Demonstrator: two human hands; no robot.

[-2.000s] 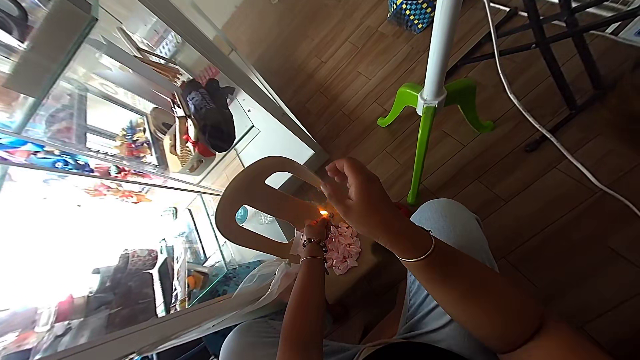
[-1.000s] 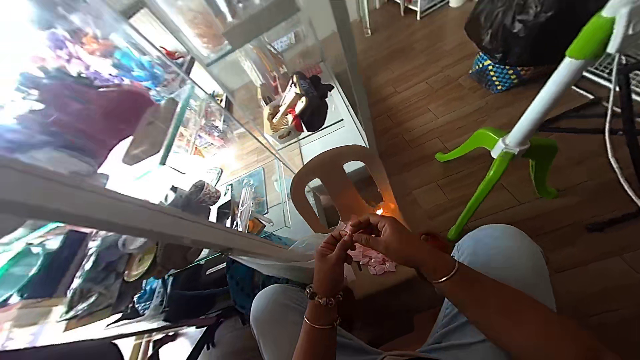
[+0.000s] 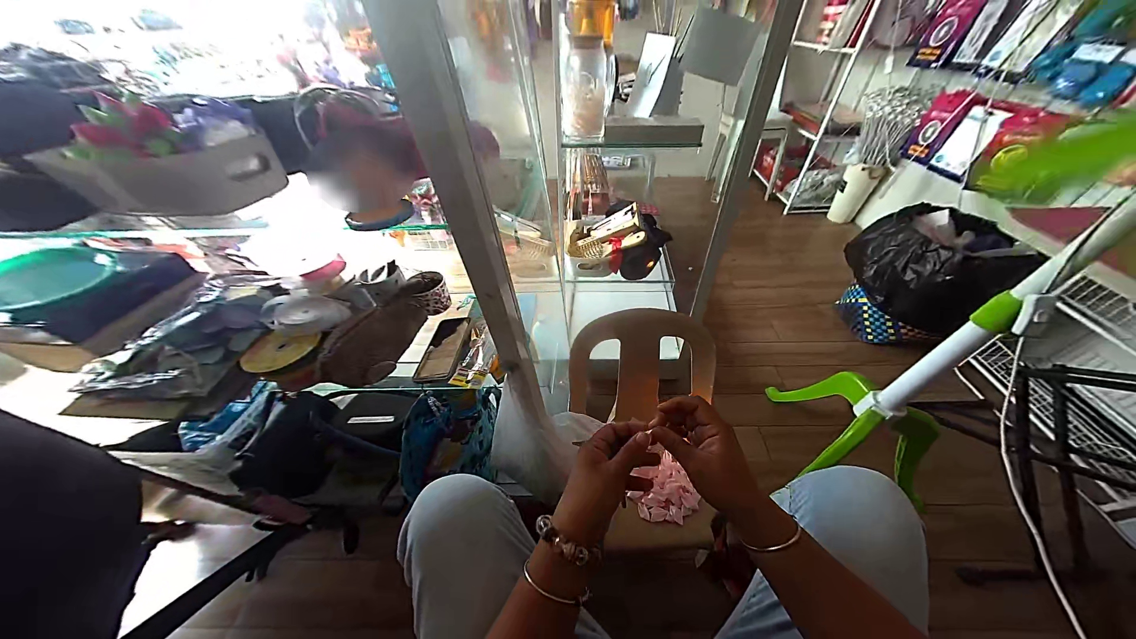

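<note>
My left hand (image 3: 612,457) and my right hand (image 3: 701,444) meet at the fingertips above a beige plastic chair (image 3: 641,342). Pinched between them is a small pink piece (image 3: 652,432), mostly hidden by the fingers. Below the hands, a heap of small folded pink pieces (image 3: 667,495) lies on the chair's seat. A beaded bracelet and a bangle are on my left wrist, and one bangle is on my right. An orange glow shows on the chair back just behind the right hand; its source is hidden.
A glass display case (image 3: 497,177) stands ahead and left, beside a clear plastic bag (image 3: 532,435). Green stand legs (image 3: 843,444) and a white cable are at right, near a black garbage bag (image 3: 941,266). A person (image 3: 364,169) is beyond the glass.
Two seconds ago a flame showed at my left hand, with the right hand raised apart from it. Now both hands are together at the fingertips. The view has swung strongly.
</note>
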